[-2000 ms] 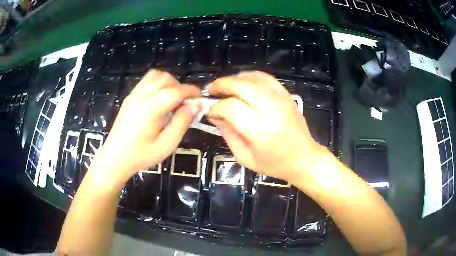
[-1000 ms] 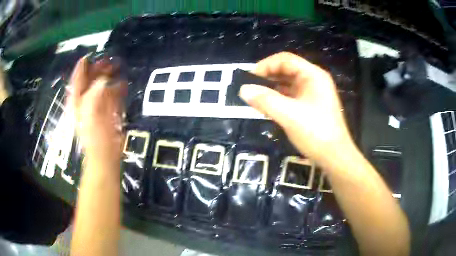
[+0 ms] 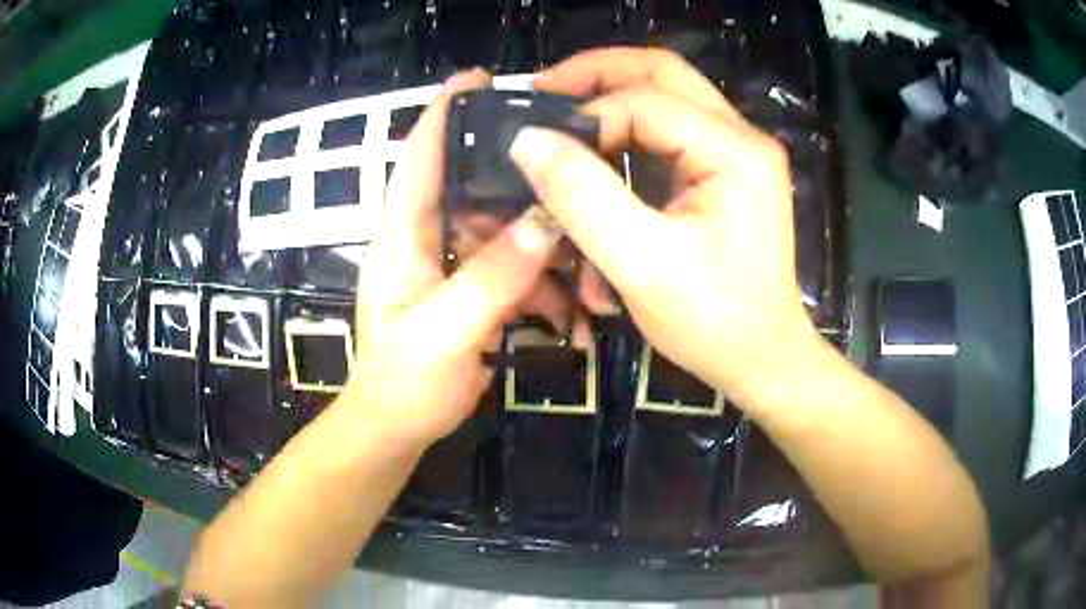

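My left hand (image 3: 435, 297) holds a black phone-type housing (image 3: 467, 161) by its left side and lower part; fingers show through its lower part. My right hand (image 3: 691, 202) holds its right side, with the thumb pressed on a matt black adhesive pad (image 3: 506, 149) on the upper part. The pad's edges are hard to tell from the housing. A white sticker sheet (image 3: 345, 228) with two rows of dark cells lies behind my hands, its right part hidden. The glossy black blister tray (image 3: 250, 410) is below, with cream square outlines (image 3: 322, 385) on the pieces in its front row.
A glossy dark panel (image 3: 917, 315) lies right of the tray. Crumpled dark film scraps (image 3: 950, 131) and a tiny white tab (image 3: 930, 213) lie beyond it. Spare sticker sheets lie at far right (image 3: 1054, 333) and far left (image 3: 57, 315).
My left hand has come in from the left and now holds a housing. My right hand has moved left to it with the black pad. The view has shifted.
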